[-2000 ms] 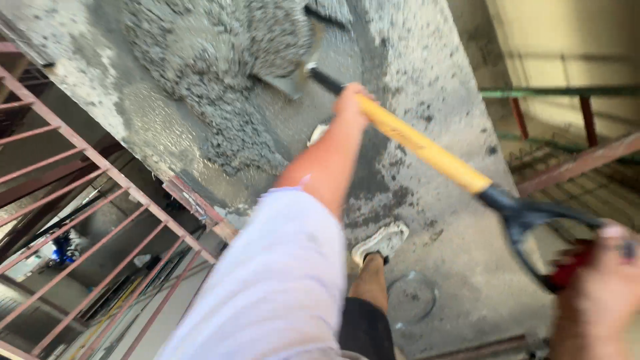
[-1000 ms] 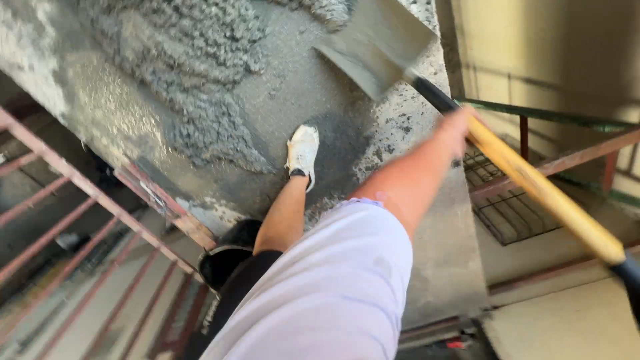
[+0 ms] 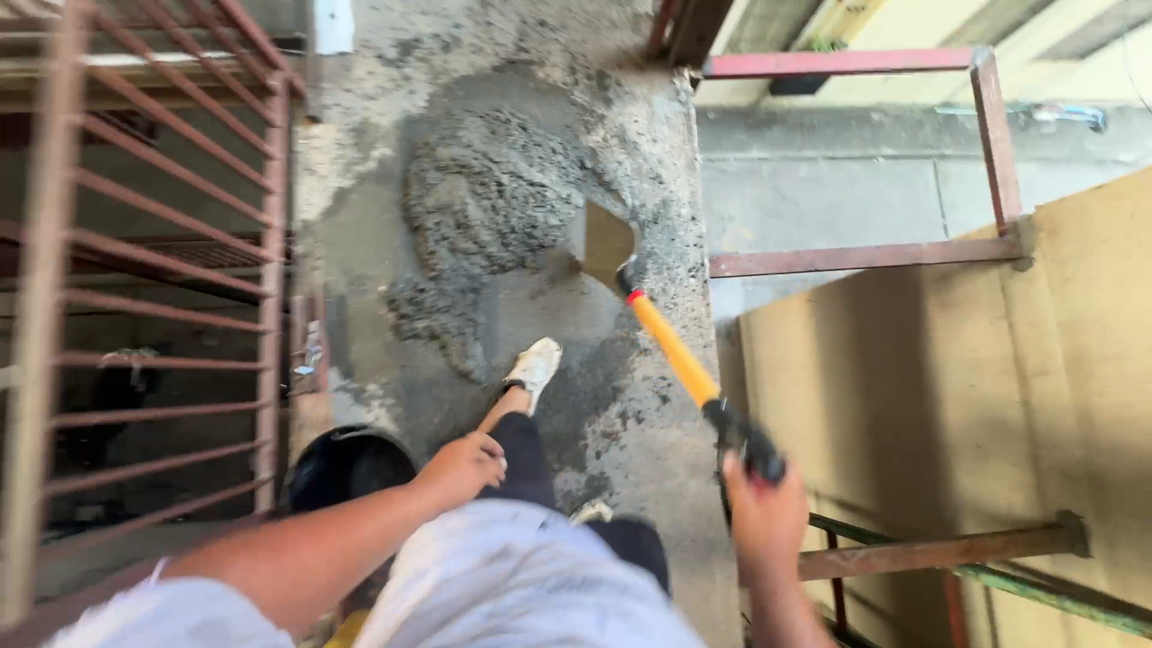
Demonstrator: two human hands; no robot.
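My right hand (image 3: pixel 767 504) is closed around the black D-shaped grip of a shovel (image 3: pixel 675 351) with a yellow shaft and a red band. Its metal blade rests at the right edge of a heap of wet mortar (image 3: pixel 490 193) on the concrete slab. My left hand (image 3: pixel 466 468) is off the shovel, by my dark-clothed thigh, with the fingers loosely curled; whether it touches the leg I cannot tell. My white shoe (image 3: pixel 537 364) stands just below the mortar.
A black bucket (image 3: pixel 349 463) stands at lower left. Reddish metal railing (image 3: pixel 270 297) borders the slab's left side. On the right are a metal frame (image 3: pixel 864 256), a tan wall (image 3: pixel 972 378) and a drop to a lower level past the slab's edge.
My left hand has let go of the yellow shaft and come back near my thigh. The view has turned strongly. The shovel blade now lies at the heap's right edge.
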